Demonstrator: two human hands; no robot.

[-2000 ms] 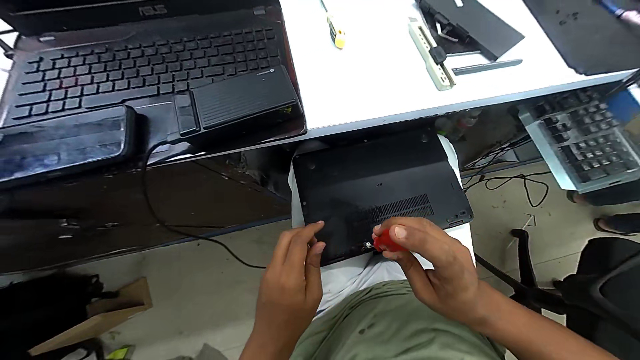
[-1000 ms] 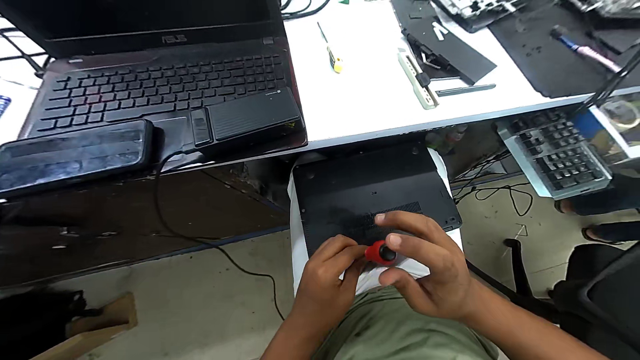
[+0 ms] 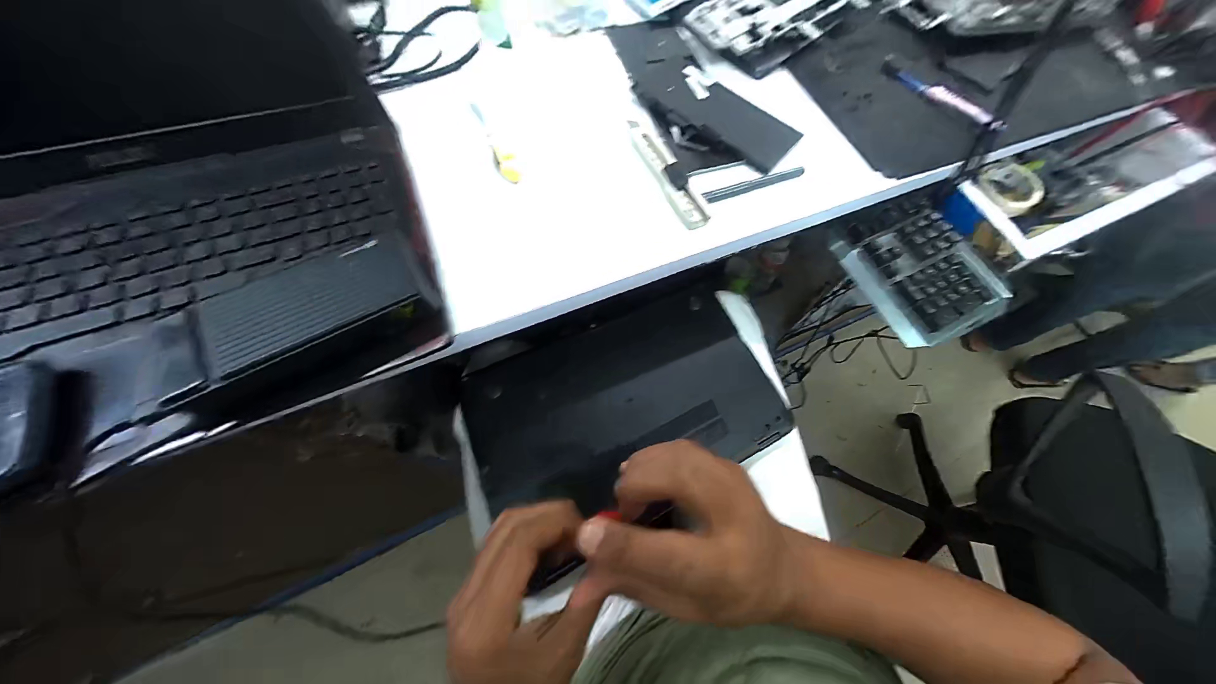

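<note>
A black laptop base (image 3: 617,380), underside up, lies across my lap below the desk edge. At its near edge my right hand (image 3: 698,541) is closed around a small red-handled tool (image 3: 610,516); only a bit of the red shows between the fingers, and its tip is hidden. Close against it, on the left, my left hand (image 3: 532,589) is bent at the same edge of the laptop base, fingertips near the red handle. Both hands are blurred, and whether the left one grips anything does not show.
An open laptop (image 3: 266,228) stands on the white desk (image 3: 541,256) at left. A yellow-tipped tool (image 3: 506,163), a pale strip (image 3: 668,176) and black parts (image 3: 750,123) lie beyond. At right are a keyboard (image 3: 926,271), a drawer (image 3: 1092,204) and an office chair (image 3: 1121,475).
The fingers of my right hand, spread around the red handle a second ago, have closed over it. My left hand stays beside it. The view has shifted and tilted.
</note>
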